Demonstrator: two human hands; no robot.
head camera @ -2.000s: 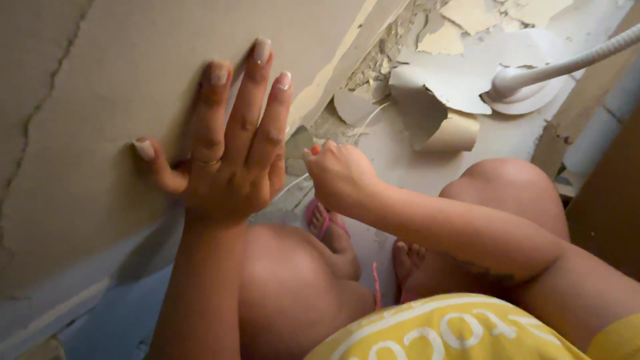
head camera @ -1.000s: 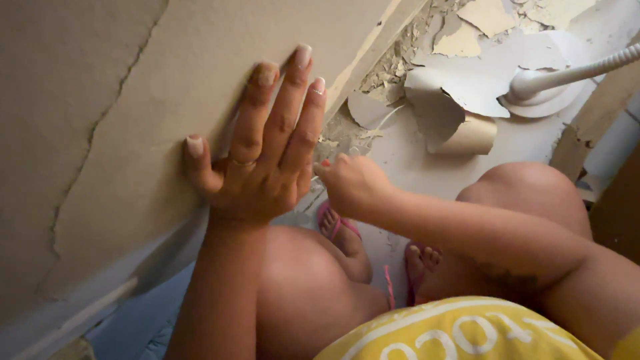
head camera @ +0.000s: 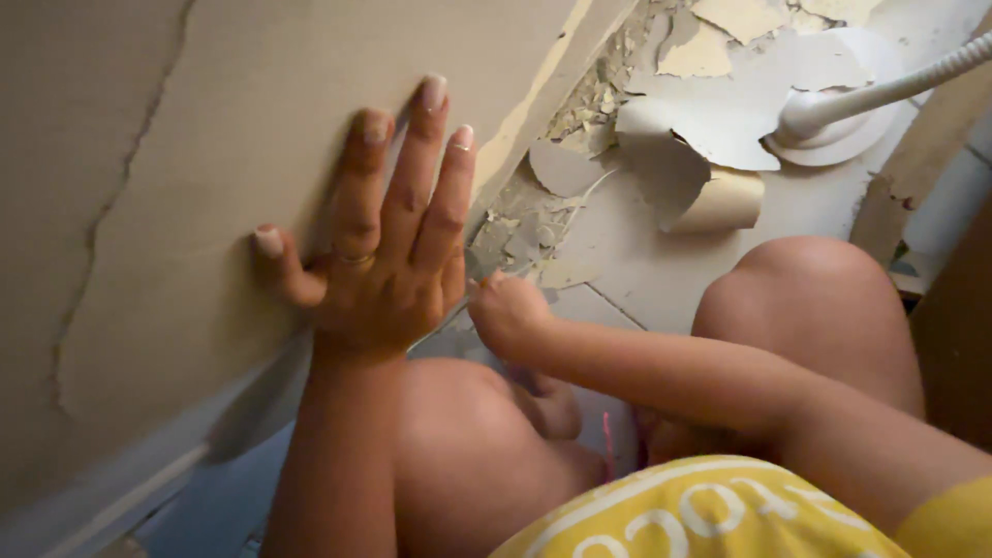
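My left hand (head camera: 387, 232) lies against the cracked, painted wall (head camera: 232, 155) with its fingers spread, holding nothing. Just right of it, low by the wall's edge, my right hand (head camera: 508, 310) is closed, its fingertips turned toward the wall; whether something thin is between them I cannot tell. A thin pale strip (head camera: 587, 194) runs over the debris near that hand. Flakes of peeled paint (head camera: 573, 136) lie along the foot of the wall. Beyond them, a large curled sheet of peeled paint (head camera: 666, 170) rests on the tiled floor.
A white corrugated hose (head camera: 922, 81) meets a round white flange (head camera: 837, 139) on the floor at the upper right, with peeled paint lying over part of it. A brown panel (head camera: 957, 333) stands at the right edge. My bent knees flank the floor tiles (head camera: 604, 306) below my hands.
My left hand stays spread on the wall and my right hand stays close beside it. The view has shifted somewhat, and my sandalled feet are now mostly hidden.
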